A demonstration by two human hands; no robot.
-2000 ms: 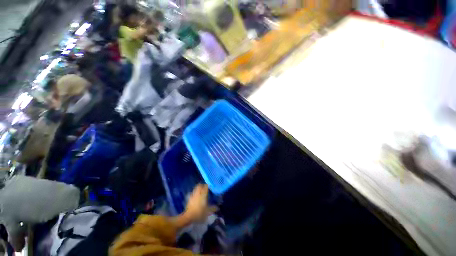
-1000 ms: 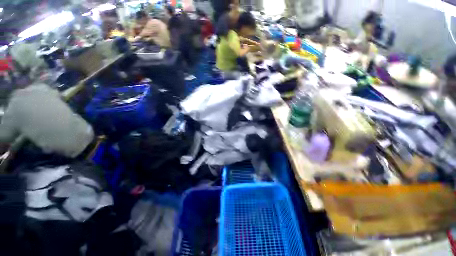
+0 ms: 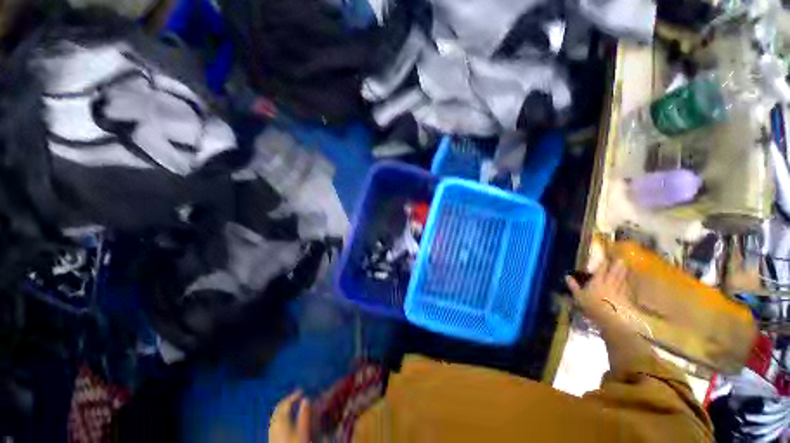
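Note:
A light blue plastic basket with slotted sides sits tilted on a dark blue crate in front of me. It looks empty. The crate holds small white and red pieces. My right hand is at the table edge by the orange-brown board, fingers spread; a small dark thing shows at its fingertips, and whether it is held is unclear. My left hand is at the bottom edge, partly cut off, near a patterned red-and-cream cloth; its grip is unclear.
Bundles of black, grey and white cut pieces lie at left, with more grey-white pieces beyond the baskets. A green-labelled bottle and a purple object stand on the table at right.
The view has turned down toward the baskets and floor. Both hands and sleeves now show; neither showed one second ago. My right hand is now at the table edge.

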